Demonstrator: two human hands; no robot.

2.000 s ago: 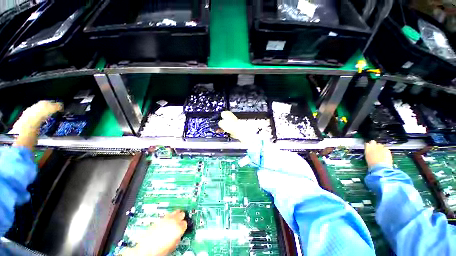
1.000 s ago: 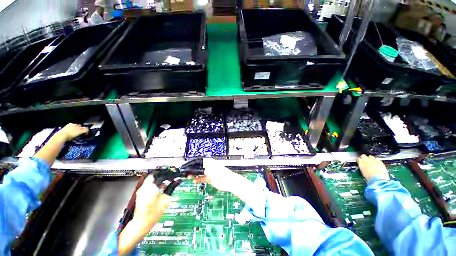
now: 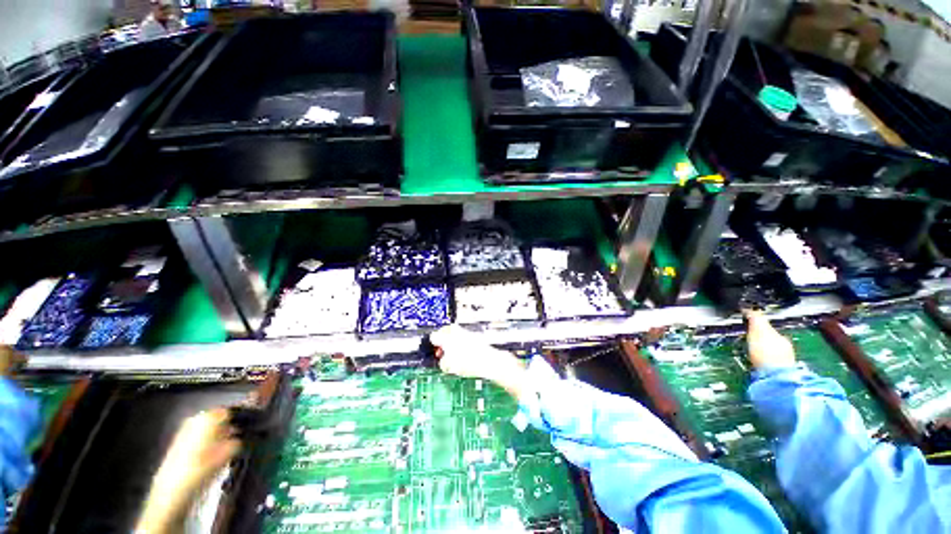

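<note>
A large green circuit board (image 3: 417, 448) with white markings and small parts lies in its dark carrier before me. My right hand (image 3: 474, 357) reaches over the board's far edge, its dark-covered fingertips at the carrier's far bar; whether they grip it is unclear. My left hand (image 3: 193, 459) is blurred, left of the board over a metal surface, with black at its fingertips near the carrier's left side bar. Whether it holds anything cannot be seen. Behind the board are bins of blue components (image 3: 405, 308), dark components (image 3: 401, 253), white components (image 3: 316, 302) and grey-white components (image 3: 485, 250).
Large black totes (image 3: 282, 156) stand on the upper shelf (image 3: 433, 125). A metal rail (image 3: 156, 357) edges the lower shelf. At right, another person's hand (image 3: 769, 344) is over a neighbouring board (image 3: 720, 391). A blue sleeve (image 3: 16, 428) shows at the left edge.
My left hand has moved left and down, off the board, away from my right hand. My right hand remains near the far edge. The neighbour's arm at left has drawn back from the bins.
</note>
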